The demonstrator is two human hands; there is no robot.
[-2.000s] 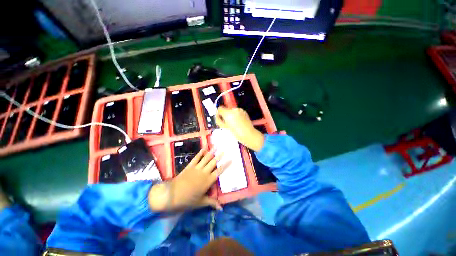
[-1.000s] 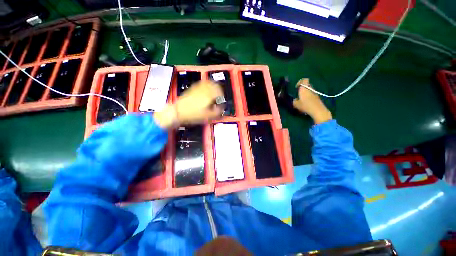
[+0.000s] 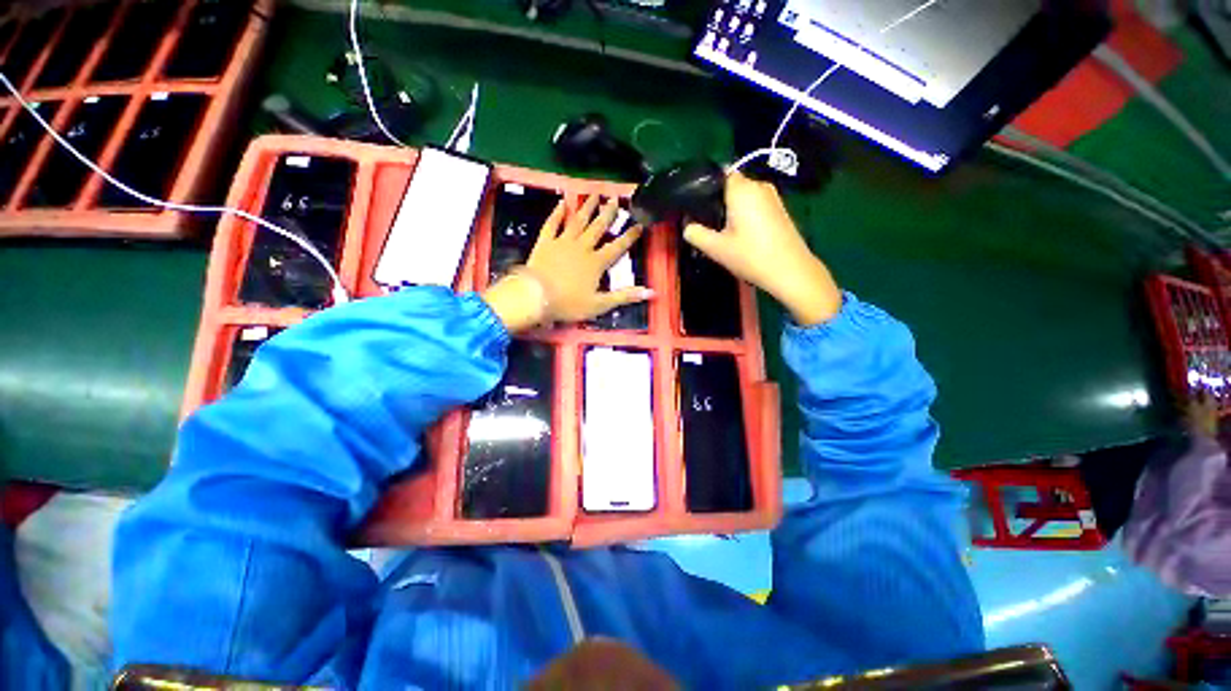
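Note:
The red-orange phone tray (image 3: pixel 567 529) lies in front of me with two rows of pockets. My right hand (image 3: pixel 764 243) is closed around a black barcode scanner (image 3: pixel 686 193), its head over the upper row. My left hand (image 3: pixel 578 266) has its fingers spread over the phone with white labels (image 3: pixel 625 273) in the upper row and partly hides it. A phone with a lit white screen (image 3: pixel 618 429) lies in the lower row. Another lit phone (image 3: pixel 435 220) rests tilted at the tray's upper left with a white cable (image 3: pixel 463 135) at its top end. The other phones are dark.
Another tray of dark phones (image 3: pixel 189 196) is at the upper left. A monitor (image 3: pixel 864 81) stands at the upper right. A second black handheld device (image 3: pixel 590 141) lies behind the tray. White cables cross the bench. A person's pink sleeve (image 3: pixel 1177 513) shows at the right edge.
My right hand has moved left from the bench beside the tray and now holds the scanner over the tray. My left hand has opened flat over the labelled phone. The view has shifted.

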